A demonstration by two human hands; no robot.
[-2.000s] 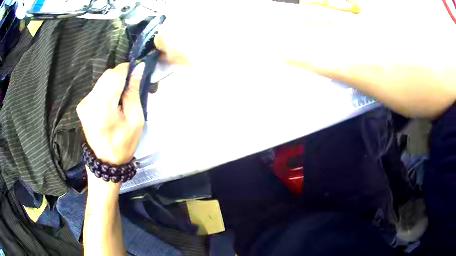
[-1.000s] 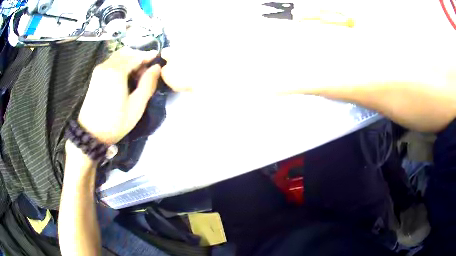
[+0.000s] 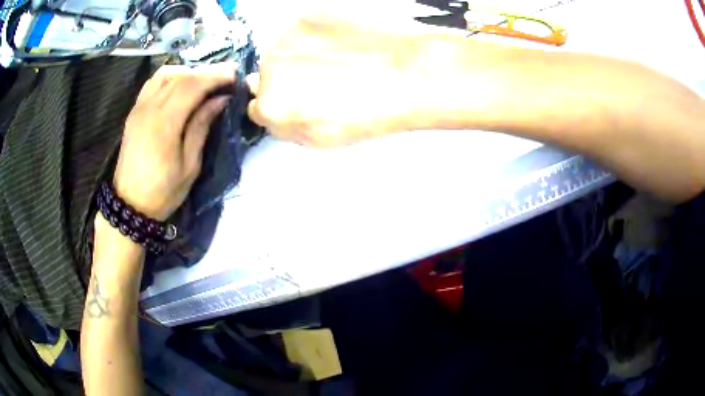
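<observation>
A dark navy denim piece [image 3: 224,166] lies by the needle area of the sewing machine head [image 3: 174,27], at the upper left. My left hand [image 3: 166,131] presses on and grips this piece, its fingertips at the cloth just below the presser area. My right hand [image 3: 298,93] pinches the right edge of the same piece with curled fingers. The dark striped cloth [image 3: 39,170] is draped to the left of my left hand. The needle point and the cloth beneath my fingers are hidden.
Thread snips with an orange handle [image 3: 518,29] lie beyond my right forearm. A ruler strip [image 3: 224,298] runs along the table's front edge. Red loops [image 3: 696,19] show at the top right. Yellow fabric [image 3: 311,352] and a red object [image 3: 442,280] are below the table.
The denim piece, earlier held up folded between both hands, now lies flatter at the machine. My right hand shows more fully. The view has shifted, showing more of the snips and machine head.
</observation>
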